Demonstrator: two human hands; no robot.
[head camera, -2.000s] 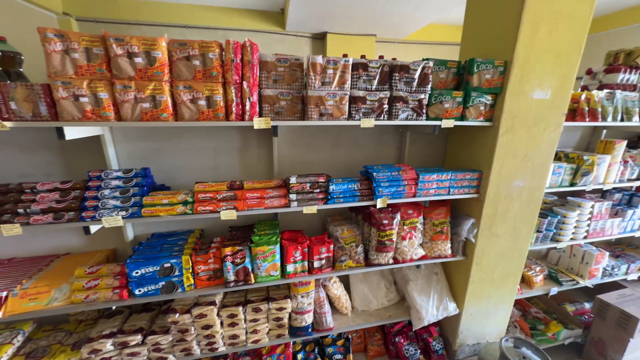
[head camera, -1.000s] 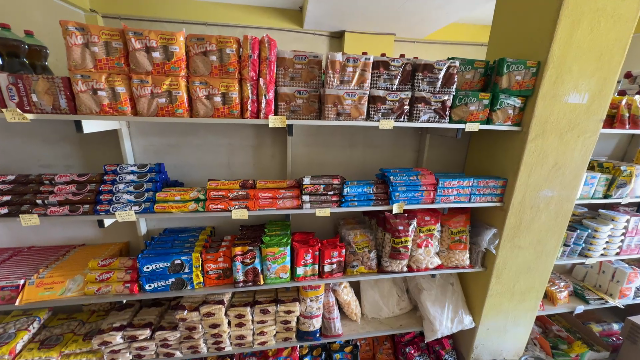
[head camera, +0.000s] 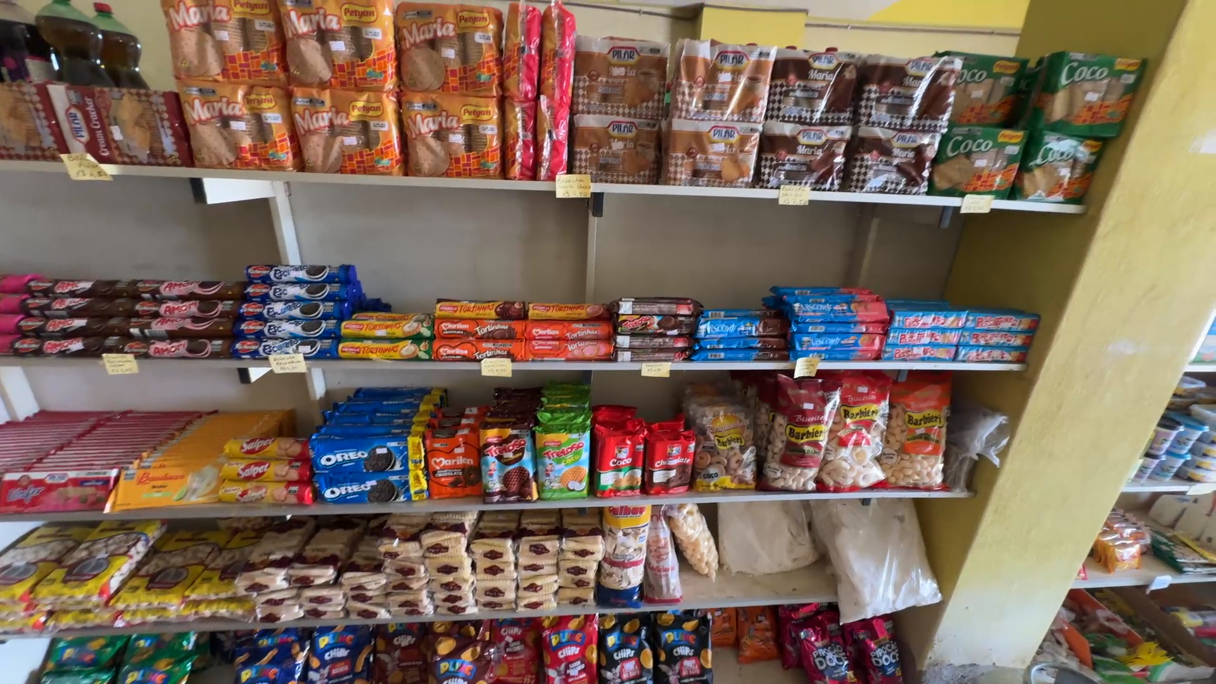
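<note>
Neither my left hand nor my right hand shows in the head view. Shelves of packaged biscuits fill the view. Orange packs of Maria biscuits (head camera: 347, 131) stand stacked on the top shelf, with green Coco packs (head camera: 1086, 93) at its right end. Blue-wrapped biscuit rolls (head camera: 293, 312) lie piled on the shelf below. Blue Oreo packs (head camera: 366, 465), red Coco packs (head camera: 618, 451) and clear-and-red Barbieri bags (head camera: 855, 432) stand on the third shelf. Lower down are stacked cream-coloured biscuit packs (head camera: 494, 560) and a white plastic bag (head camera: 876, 559).
A yellow pillar (head camera: 1083, 370) rises at the right end of the shelving. Beyond it, more shelves hold tubs (head camera: 1173, 442) and other packets. Dark bottles with green caps (head camera: 71, 43) stand at the top left. Bags of chips (head camera: 570, 651) line the lowest visible shelf.
The view has shifted a little to the left and closer to the shelves. No goods have plainly moved, and no hand appears in any frame.
</note>
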